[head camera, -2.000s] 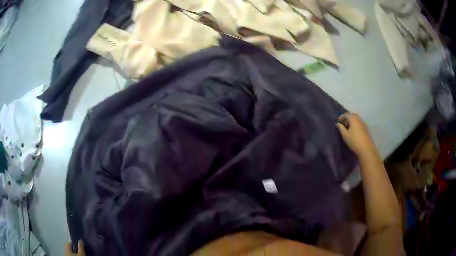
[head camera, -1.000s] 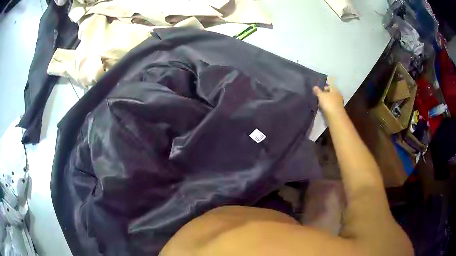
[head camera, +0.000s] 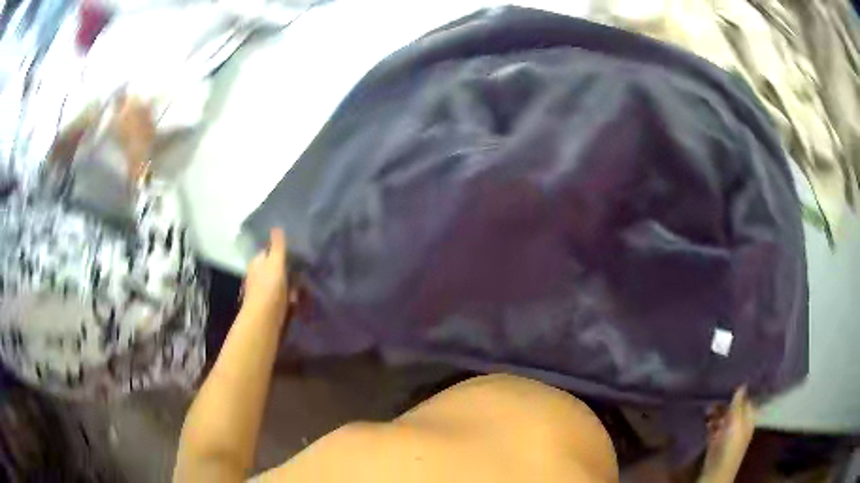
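Observation:
A dark grey-purple garment shell (head camera: 528, 217) lies spread over the table in front of me, its lining side up with folds in the middle. A small white label (head camera: 721, 341) shows on it at the lower right. My left hand (head camera: 269, 274) grips the garment's left corner at the table's near edge. My right hand (head camera: 734, 424) is at the lower right edge of the garment, partly cut off by the picture's bottom, its fingers closed on the cloth. The picture is blurred by motion.
Cream garment parts (head camera: 754, 66) lie beyond the garment at the upper right. The pale table (head camera: 264, 141) shows at left and right. At the left is a blurred person in white clothing with black marks (head camera: 104, 302), with a blurred hand or arm (head camera: 135, 127) above white cloth.
The view has swung left, so the garment and label appear further right. My left hand has come into view at the left corner. My right hand is now low at the right, nearer me.

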